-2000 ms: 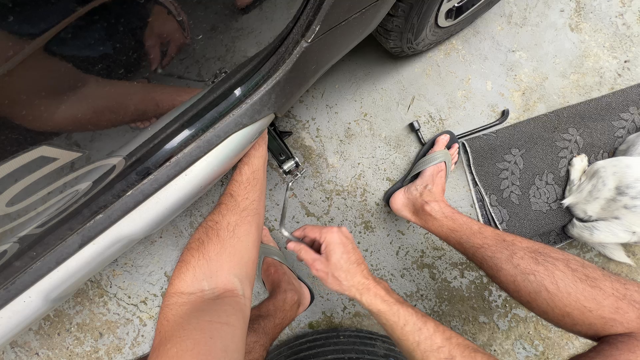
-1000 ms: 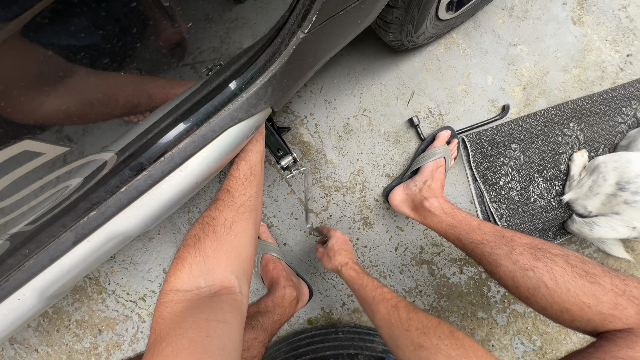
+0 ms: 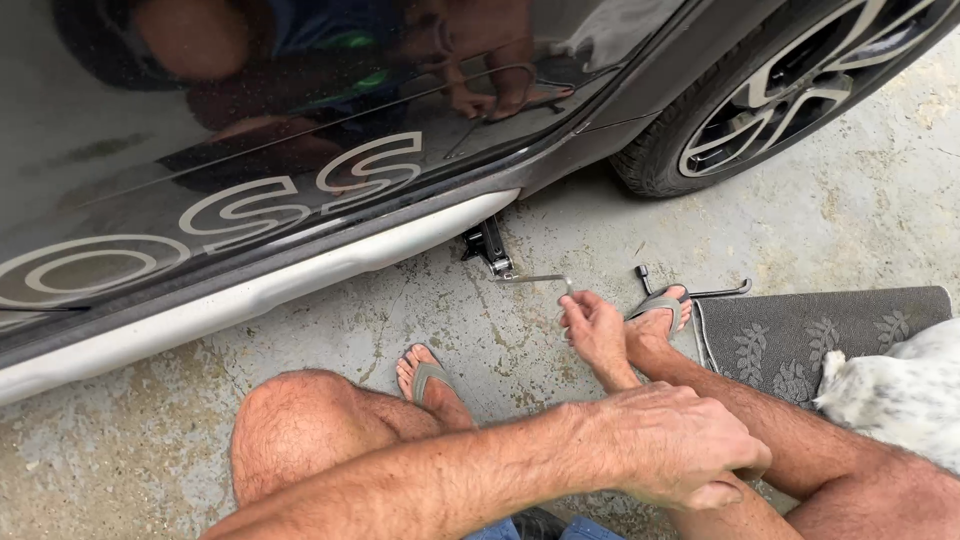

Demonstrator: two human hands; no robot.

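Note:
A black scissor jack (image 3: 487,244) stands under the light-coloured side sill (image 3: 360,262) of a dark car, partly hidden by it. From its near end a bent metal crank handle (image 3: 534,279) reaches right. My right hand (image 3: 596,330) grips the outer end of that crank between thumb and fingers. My left arm crosses the lower view, and my left hand (image 3: 682,442) rests over my right forearm or leg, with no tool seen in it. What lies beneath that palm is hidden.
The car's wheel (image 3: 787,97) is at upper right. A lug wrench (image 3: 712,291) lies by my right foot in a flip-flop (image 3: 660,307). Beside it are a grey leaf-patterned mat (image 3: 795,337) and a white speckled dog (image 3: 892,382). My other foot (image 3: 431,379) is below the jack.
My left arm has come away from beside the sill and jack and now lies across my right arm. The crank has turned from pointing down to pointing right. The view has shifted.

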